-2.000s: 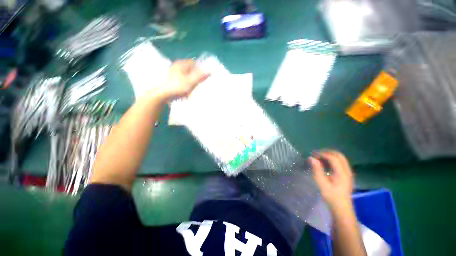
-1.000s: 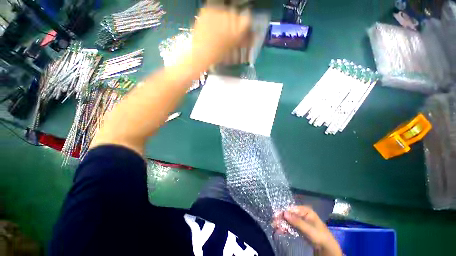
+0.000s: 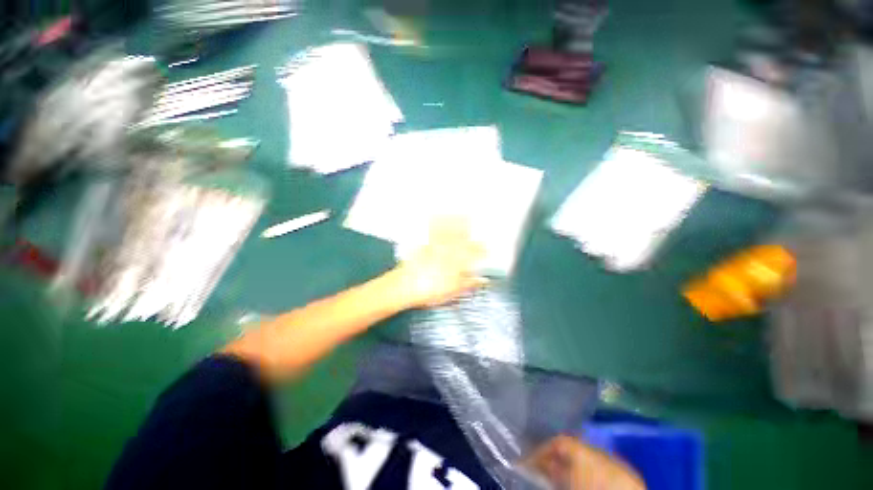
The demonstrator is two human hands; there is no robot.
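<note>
The picture is blurred. My left hand [image 3: 445,266] lies over the near part of the white sheets [image 3: 450,182] and the top end of the bubble wrap; its fingers are too blurred to tell their grip. The clear bubble wrap [image 3: 479,330] runs from under the sheets over the bench edge to my right hand. My right hand [image 3: 574,466], cut off by the bottom edge, is closed on the lower bubble wrap. Fanned white strip panels lie at left of the sheets [image 3: 335,110] and at right [image 3: 632,206].
A slim whitish stick [image 3: 296,225] lies left of the sheets. Strip bundles [image 3: 177,244] are at far left. An orange tape dispenser [image 3: 742,282] and wrapped bundles [image 3: 828,316] are at right. A phone [image 3: 555,75] stands at the back. A blue bin [image 3: 646,455] is below the bench edge.
My left hand has come down from the back of the bench to the near part of the sheets. A second white sheet-like layer now overlaps the first. My right hand has moved slightly lower.
</note>
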